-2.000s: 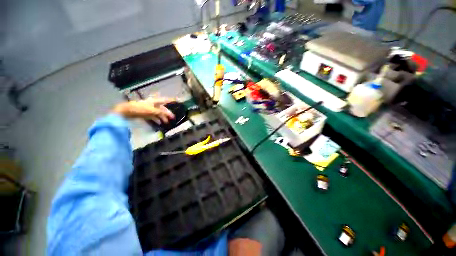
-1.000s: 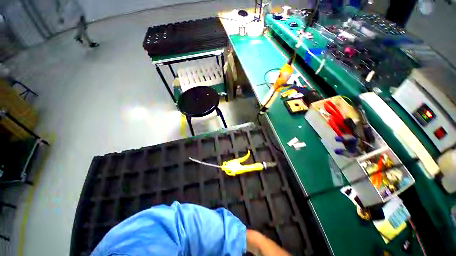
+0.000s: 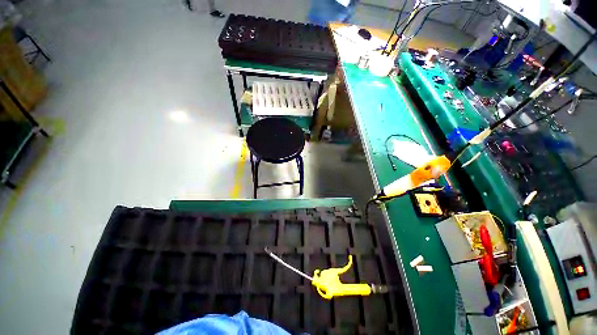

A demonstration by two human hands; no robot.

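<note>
No hand shows in the head view; only a bit of blue sleeve (image 3: 226, 325) is at the bottom edge. A large black compartment tray (image 3: 216, 252) lies nearest in front of me. A yellow air blow gun (image 3: 340, 284) rests on its right part, its thin metal nozzle pointing up and left. I see no parts in the visible compartments.
A black round stool (image 3: 275, 139) stands beyond the tray, before a rack with stacked black trays (image 3: 281, 44). The green bench (image 3: 379, 118) runs along the right, with an orange-and-white cylindrical tool (image 3: 417, 176), a parts box (image 3: 468, 281), red-handled pliers (image 3: 487, 252) and a control box (image 3: 576, 262).
The view has swung left and forward along the bench. My left hand, earlier reaching near the stool, is out of view, and the blue sleeve has dropped to the bottom edge.
</note>
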